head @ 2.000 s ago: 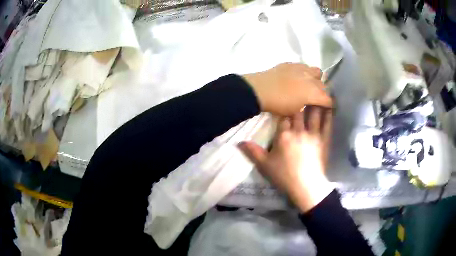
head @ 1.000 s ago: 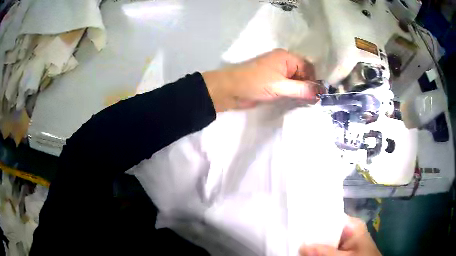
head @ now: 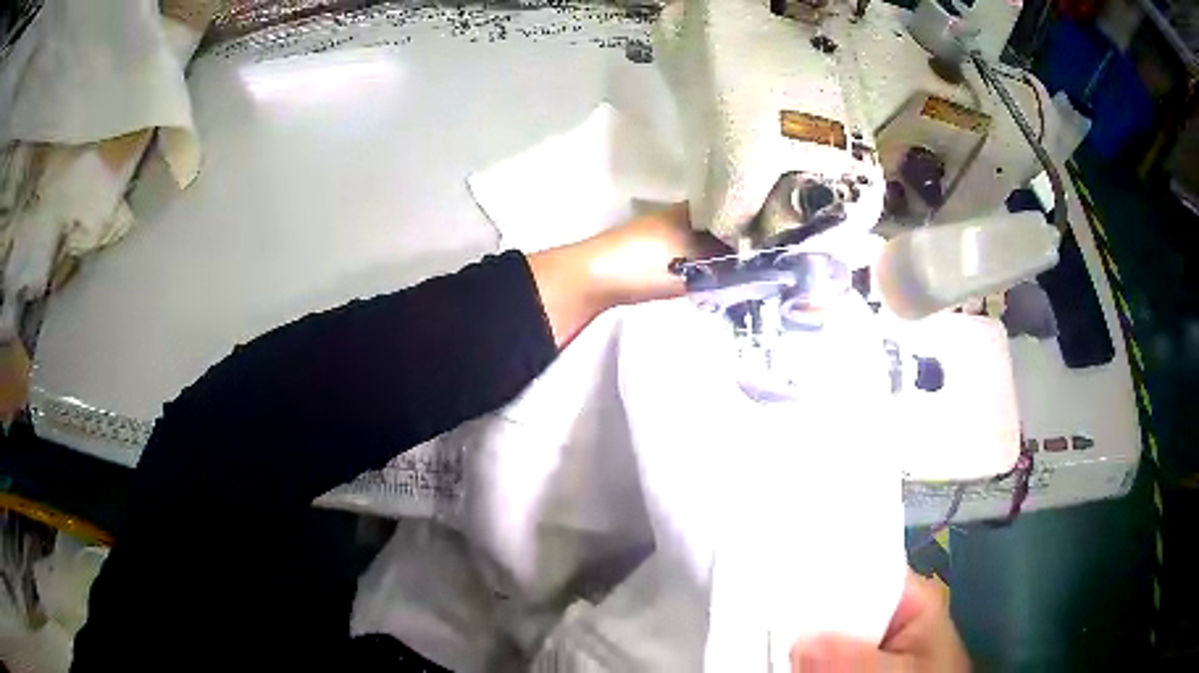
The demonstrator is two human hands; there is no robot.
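Observation:
A white cloth [head: 559,447] runs from the machine's needle area down over the table's front edge, its right part washed out by glare. My left hand [head: 631,263] reaches in behind the needle area of the cream-white sewing machine [head: 756,118], at the cloth's upper edge; its fingers are hidden by the machine head. My right hand [head: 888,638], cut off by the bottom edge, grips the cloth's lower right edge between thumb and fingers. Another flat white piece of cloth [head: 559,178] lies left of the machine head.
A pale lamp-like oblong [head: 966,263] on a bent arm stands right of the needle area. A bundle of cream cut pieces [head: 92,184] lies on the table's [head: 303,171] left end. A yellow bar [head: 53,515] and more cloth show below it. The floor at right is green.
Since two seconds ago, my hands have moved apart and the cloth is now spread at the machine. Over the last second the view has shifted right, and my left fingers have gone behind the machine head.

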